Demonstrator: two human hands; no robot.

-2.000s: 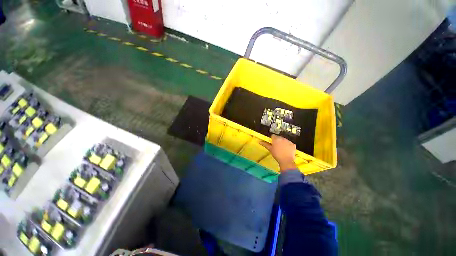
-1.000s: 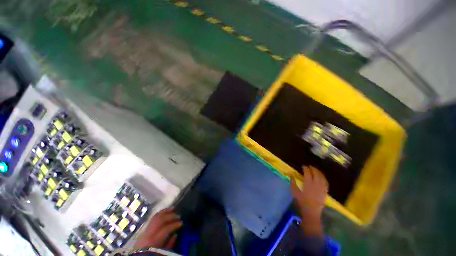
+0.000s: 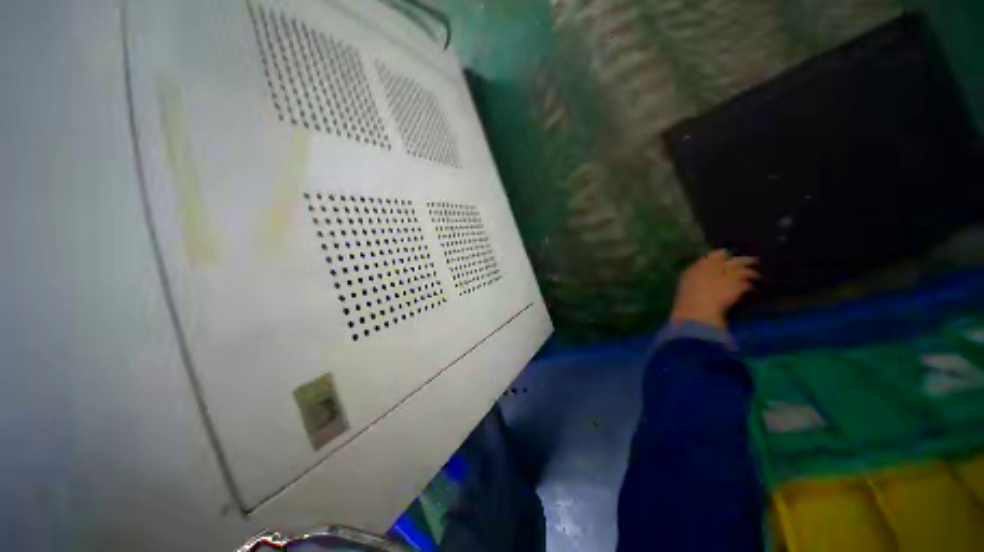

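A large thin black foam sheet (image 3: pixel 831 162) lies low at the upper right, against the green floor. My right hand (image 3: pixel 715 287), bare with a dark blue sleeve, reaches to the sheet's near left edge. Its fingertips meet or overlap the edge; blur hides whether they grip it. My left hand is not in view.
A white machine cabinet (image 3: pixel 399 356) with perforated vent panels fills the left. A green crate (image 3: pixel 863 394) and the yellow crate's side (image 3: pixel 906 515) are at the lower right. A blue-grey surface (image 3: pixel 588 431) lies between cabinet and my arm. Green floor (image 3: pixel 604 183) shows beyond.
The view has turned down and closer to the cabinet side and floor sheet. My right hand has moved from the yellow crate to the black sheet. My left hand has left view.
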